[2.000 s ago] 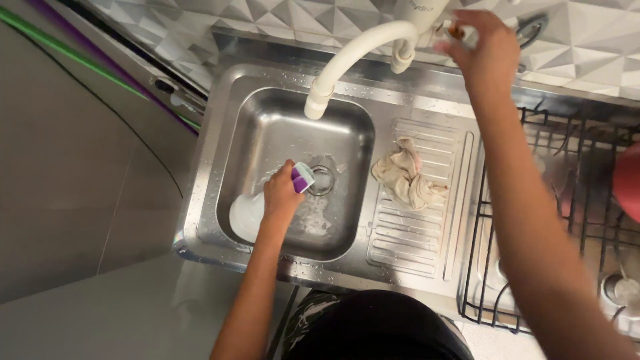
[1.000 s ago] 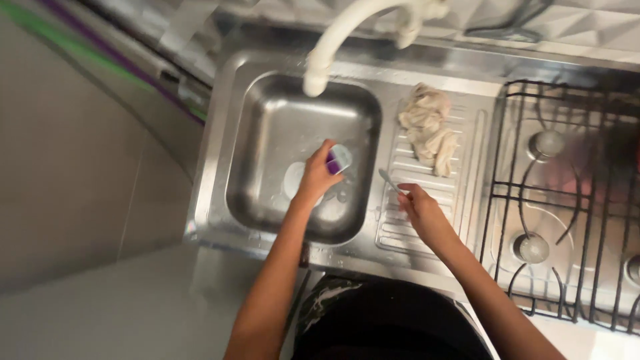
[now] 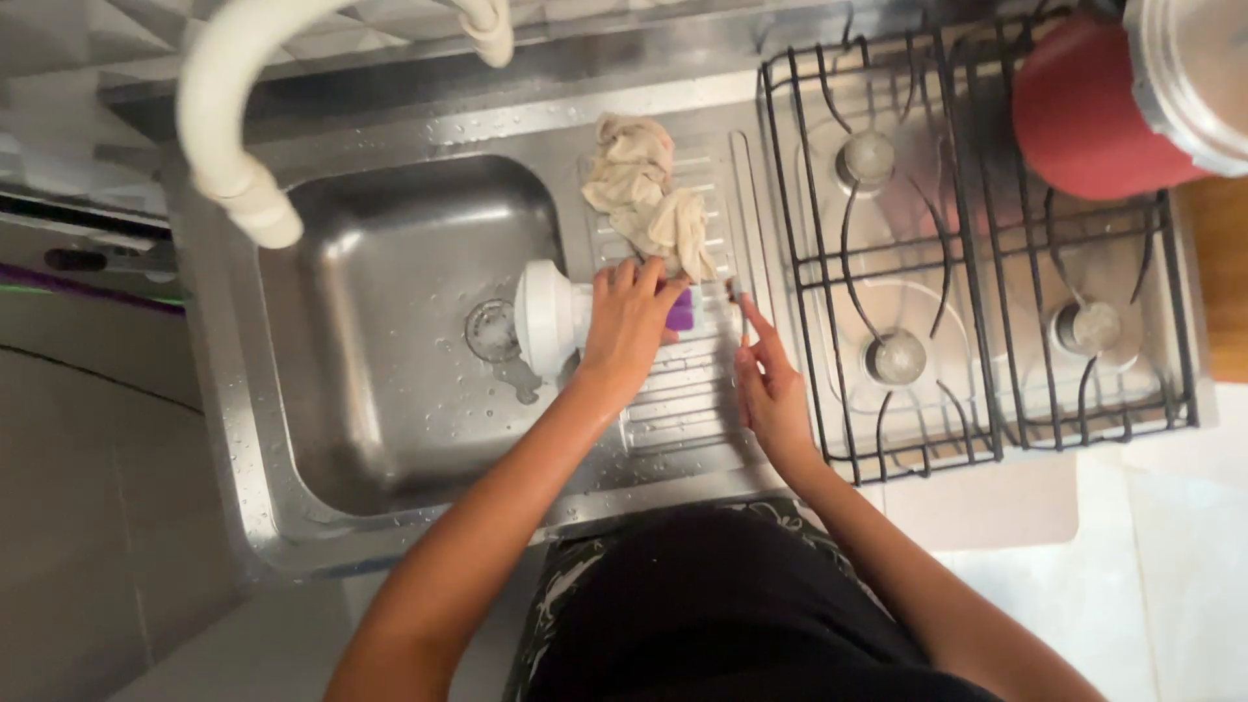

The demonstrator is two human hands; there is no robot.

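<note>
My left hand [image 3: 629, 327] is closed around a white plastic object with a wide round end [image 3: 546, 320], held sideways over the right edge of the sink basin; a purple part [image 3: 681, 309] shows past my fingers. My right hand [image 3: 768, 375] is just right of that object's narrow end, over the ribbed drainboard. A small, thin item is pinched in its fingers, too blurred to name. Just above my left hand a crumpled beige cloth [image 3: 639, 180] lies on the drainboard. The steel basin [image 3: 419, 419] has water drops and a round drain [image 3: 490, 330].
A white curved faucet [image 3: 219, 117] reaches over the basin's upper left. To the right stands a gas stove with black wire grates [image 3: 804, 253] and several burners. A red container [image 3: 1092, 117] with a clear, ridged end is at the stove's upper right.
My left hand has moved the white object from inside the basin to its right edge. My right hand came down from beside the faucet to the drainboard. The view has shifted.
</note>
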